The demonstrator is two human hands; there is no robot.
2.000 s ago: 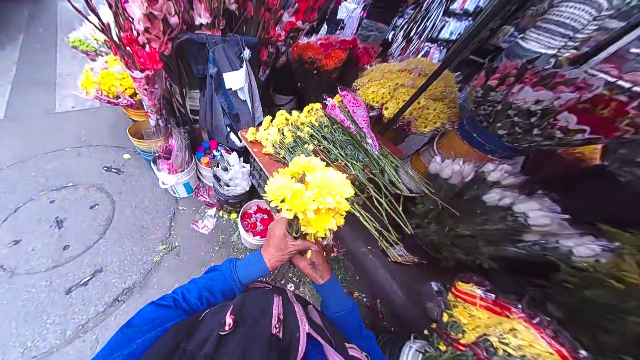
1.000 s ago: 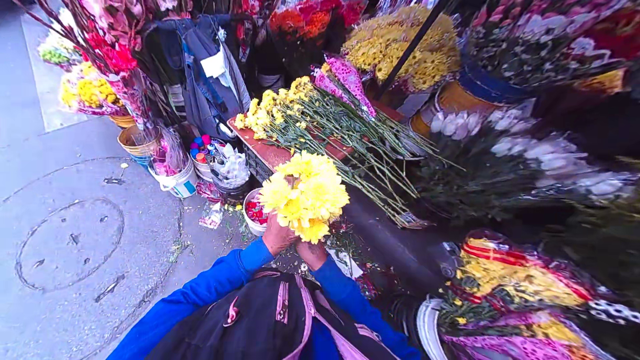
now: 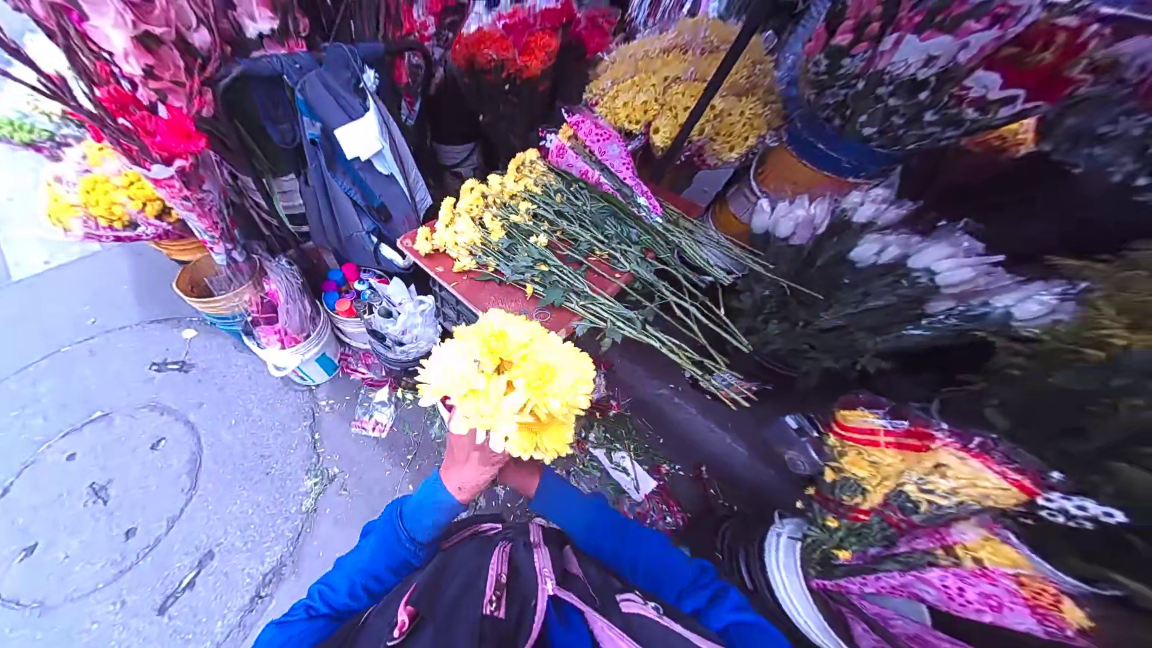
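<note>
A round bunch of yellow chrysanthemums (image 3: 508, 382) is held upright in front of my chest. Beneath its blooms my left hand (image 3: 472, 463) is closed around the stems, its fingers partly covered by petals. My right hand (image 3: 522, 475) lies against it from the right, mostly hidden behind the flowers and my left hand, so its grasp is unclear. Beyond the bunch, long-stemmed yellow flowers (image 3: 486, 211) lie across a red board (image 3: 540, 310), their cut stems jutting past its right edge. A pink patterned wrapper (image 3: 603, 157) rests on them.
Left of the board are a white bucket (image 3: 310, 355), a tub with colored caps (image 3: 346, 306) and a hanging blue-grey jacket (image 3: 351, 153). Yellow blooms (image 3: 693, 85) stand behind. At lower right, wrapped bouquets (image 3: 927, 459) sit by a white bucket rim (image 3: 787, 576). Scraps litter the ground.
Both hands stay together under the bunch. The right hand, plainly visible two seconds ago, is now mostly hidden. The small white bucket of red petals, seen earlier, is now covered by the bunch.
</note>
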